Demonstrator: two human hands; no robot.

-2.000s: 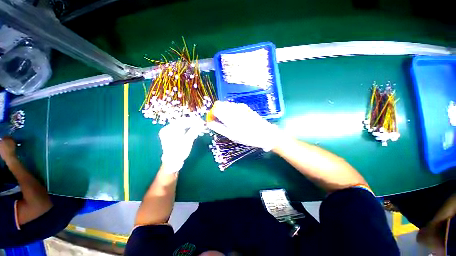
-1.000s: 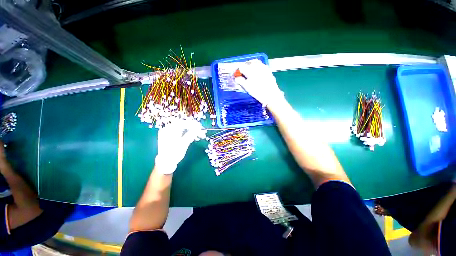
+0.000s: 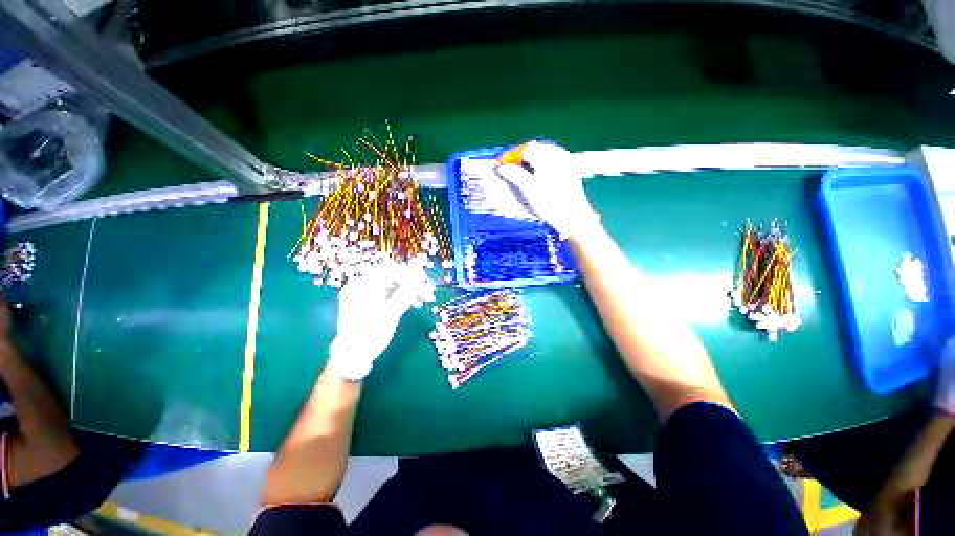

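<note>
My left hand point(image 3: 369, 314), in a white glove, is at the white-ended lower edge of the fanned wire heap point(image 3: 375, 215); glare hides what its fingers hold. My right hand point(image 3: 550, 188), gloved with an orange spot at the fingertips, is over the far part of the small blue tray point(image 3: 457, 251). Pale white parts point(image 3: 480, 194) lie in that far part, dark blue-purple leads point(image 3: 513, 254) in the near part. I cannot tell whether the right fingers hold a part. A flat harness pile point(image 3: 482, 333) lies below the tray.
A separate yellow-red harness bundle point(image 3: 767, 281) lies to the right. A large blue tray point(image 3: 874, 283) with a few white pieces is at the far right. A pale rail point(image 3: 712, 159) runs behind. Neighbouring people's arms show at both sides. A label card point(image 3: 571, 459) hangs at the bench edge.
My right hand has moved from beside my left hand to the far part of the small tray, uncovering the harness pile. My left hand has stayed at the heap.
</note>
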